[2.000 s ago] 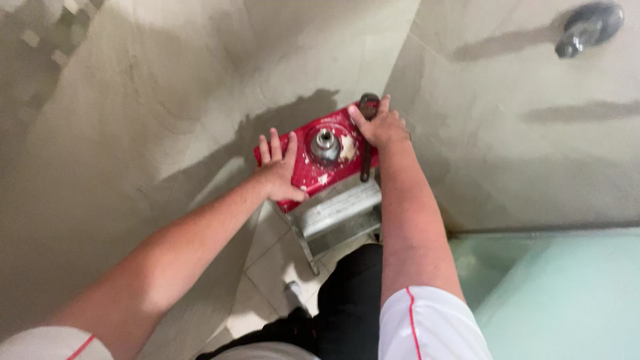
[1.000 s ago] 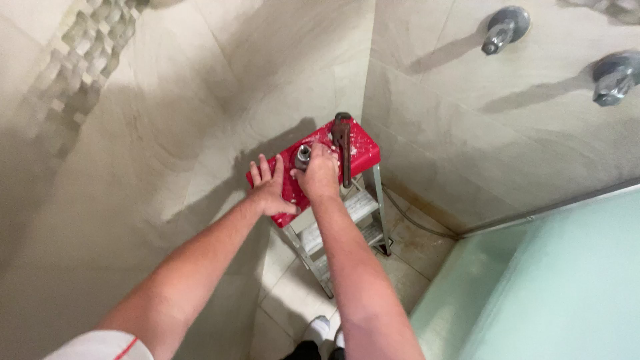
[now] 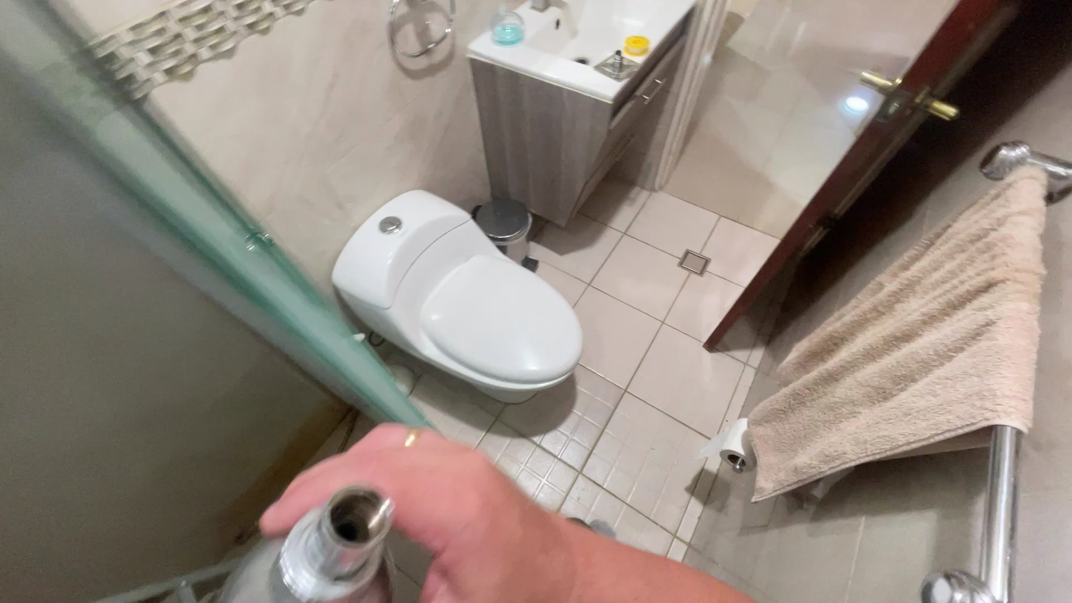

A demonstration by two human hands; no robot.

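A chrome plumbing fitting (image 3: 335, 544) with a round open neck is close to the camera at the bottom left. My right hand (image 3: 444, 494), with a gold ring on one finger, is curled around its far side and grips it. The fitting's lower part is cut off by the frame edge, and the fingertips are partly hidden. My left hand is out of view. The red-topped stepladder and the wrench seen earlier are not recognisable here.
A glass shower panel edge (image 3: 285, 285) runs diagonally at left. Beyond it stand a white toilet (image 3: 502, 318), a pedal bin (image 3: 505, 222) and a sink vanity (image 3: 544, 126). At right are an open door (image 3: 871, 142), a towel (image 3: 913, 343) on a rail and a toilet roll (image 3: 735, 444).
The view has swung from the stepladder in the shower to the toilet and vanity. Both hands were at the red top before; now only my right hand shows, gripping the fitting.
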